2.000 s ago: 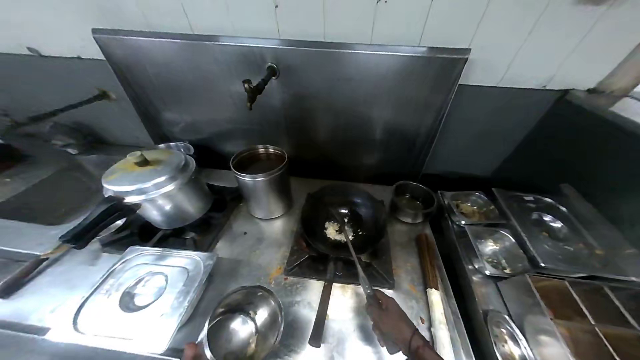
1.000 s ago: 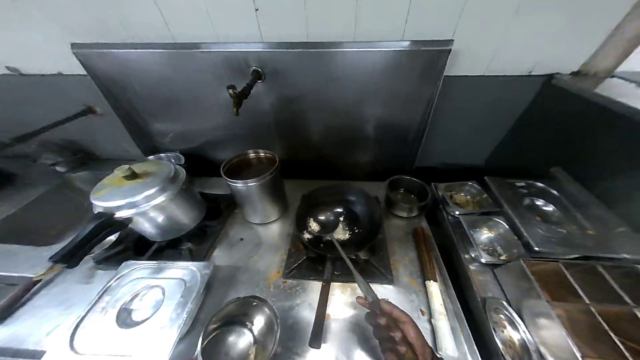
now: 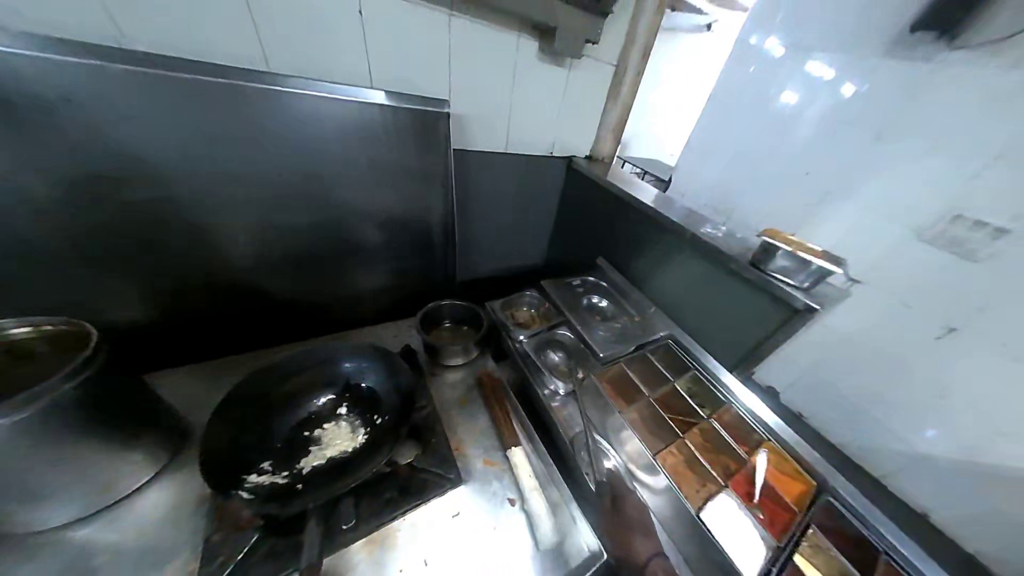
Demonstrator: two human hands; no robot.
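A black wok with chopped pale pieces in it sits on a gas burner. My right hand is a brown blur at the bottom edge, right of the steel counter and beside the spice containers. Just above it a thin metal utensil stands across the small steel pans; whether my fingers are around it cannot be told. A wooden-handled tool with a pale wrapped end lies on the counter, right of the wok. My left hand is out of view.
A large steel pot stands left of the wok, and a small steel pot behind it at the right. A grid of spice containers fills the right side, below a lidded steel pan. A steel pan rests on the ledge.
The view has swung right and closer to the wok. My right hand, earlier holding a long-handled metal utensil in the wok, has moved away to the right; the wok no longer has a utensil in it.
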